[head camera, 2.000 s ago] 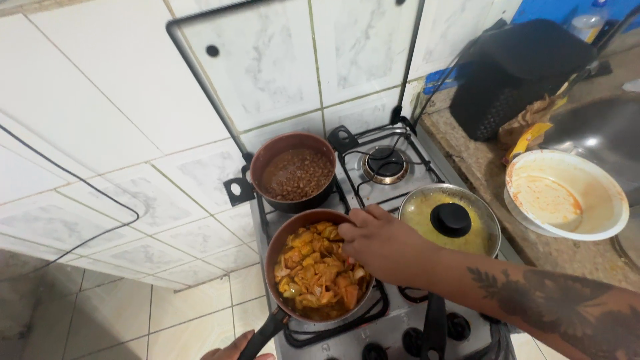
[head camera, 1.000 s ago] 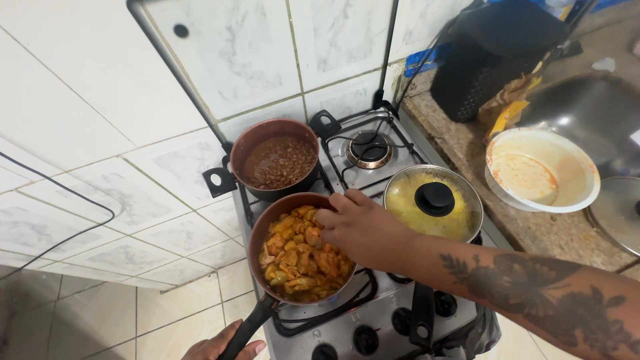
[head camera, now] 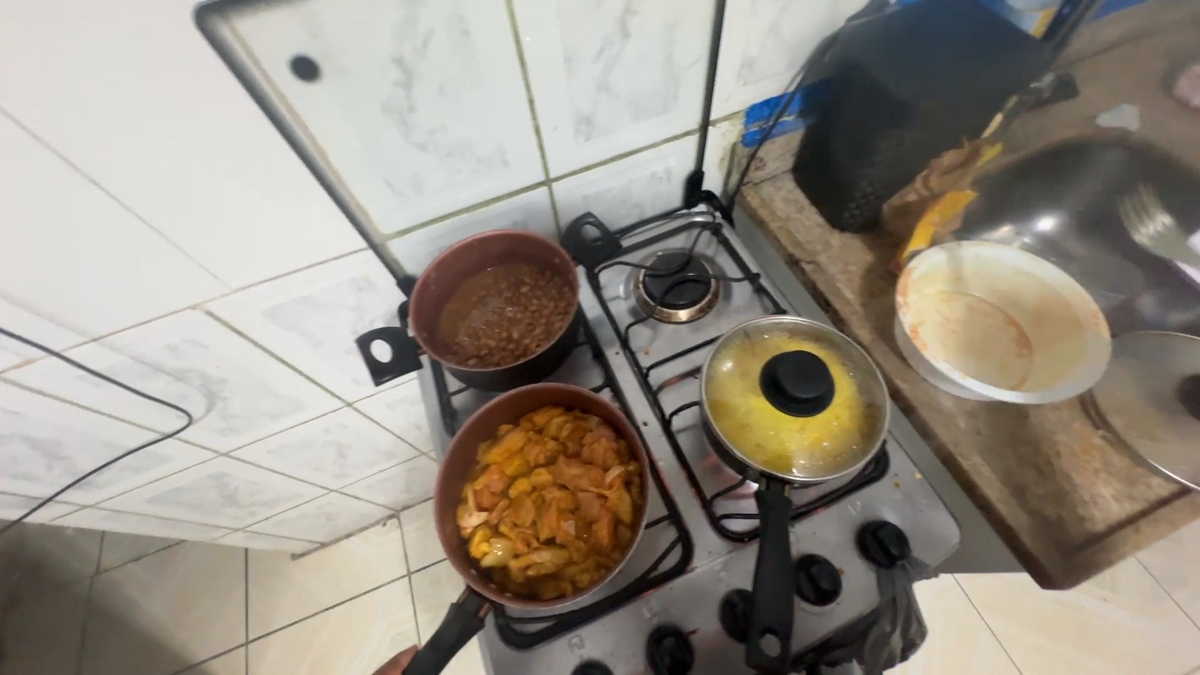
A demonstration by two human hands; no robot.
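Observation:
At the bottom edge, a sliver of my left hand (head camera: pixel 397 661) shows against the black handle of a pan (head camera: pixel 450 469); most of the hand is cut off, so its grip cannot be made out. Orange, seasoned pieces of food (head camera: pixel 553 502), perhaps chicken, fill this pan on the front left burner. Behind it stands a two-handled pot (head camera: pixel 422 309) with brown beans in liquid (head camera: pixel 506 314). A pan with a glass lid (head camera: pixel 741 441), steamy over yellow contents, sits on the front right burner. My right hand is out of view.
The back right burner (head camera: pixel 677 286) carries no pot. Right of the gas stove, a stained white bowl (head camera: pixel 1069 323) sits on the stone counter (head camera: pixel 975 459) beside a metal sink (head camera: pixel 1050 197), a fork (head camera: pixel 1153 225) and a glass lid (head camera: pixel 1148 403). A black basket-like container (head camera: pixel 853 122) stands behind.
My right hand, over the food in the front left pan in both earlier frames, has left the view. Less of my left hand shows by the handle. The pans stay on their burners.

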